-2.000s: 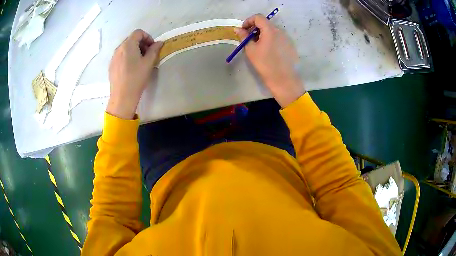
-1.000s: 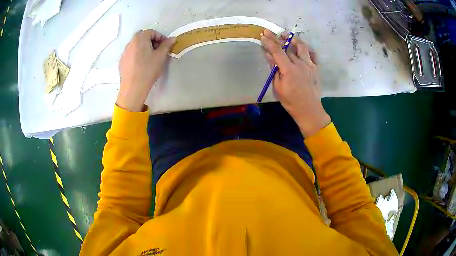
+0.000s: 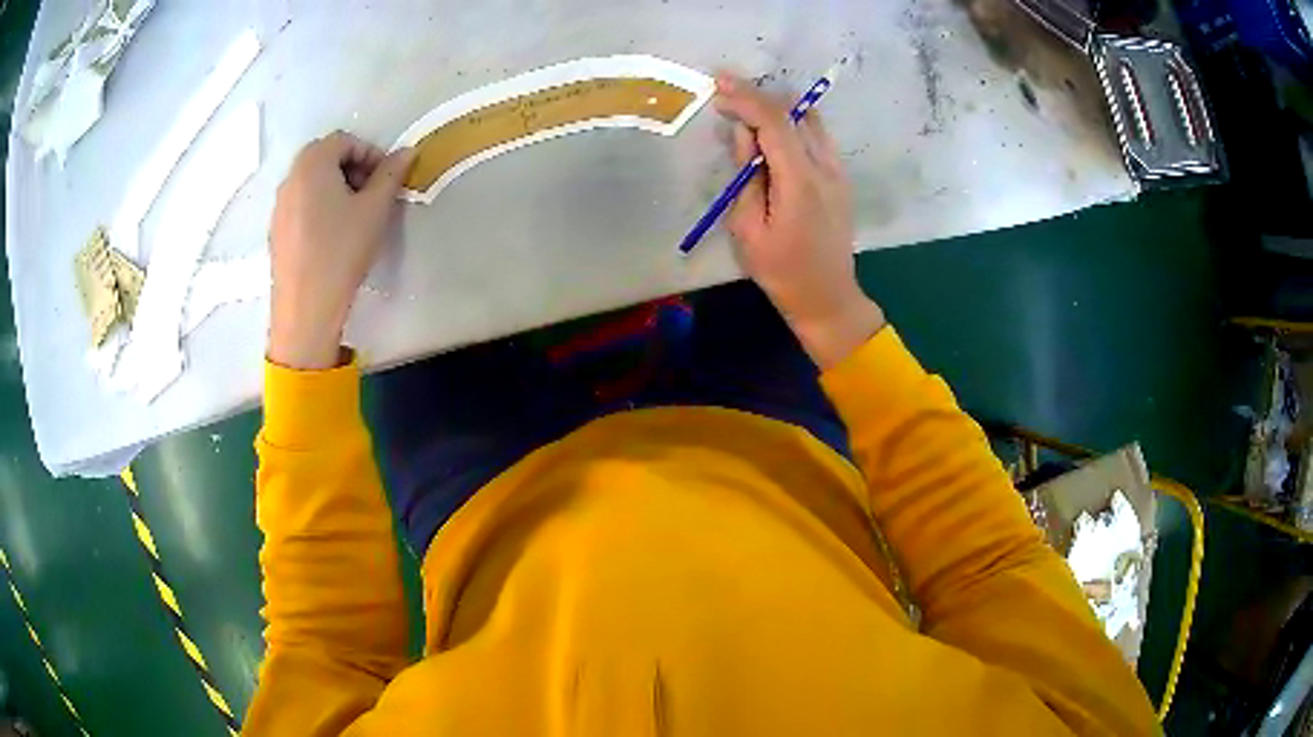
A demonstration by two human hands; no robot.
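A tan curved card template (image 3: 555, 114) with handwriting lies on a wider white curved collar piece (image 3: 576, 68), which shows as a border around it. My left hand (image 3: 334, 231) has its thumb and fingertips at the left end of the template and collar piece. My right hand (image 3: 792, 216) holds a dark blue pencil (image 3: 716, 210) slanting across the fingers, its lower end pointing down-left above the table. The right index fingertip is at the right end of the collar piece.
White cut pieces (image 3: 216, 209) and small tan card patterns (image 3: 107, 285) lie at the left. A silver metal rest (image 3: 1155, 108) stands at the right edge. A carton with white scraps (image 3: 1109, 554) is low right.
The right fingers have come off the template's face to the collar piece's right tip, so that end now shows. The view has shifted; the left hand keeps its place at the left end.
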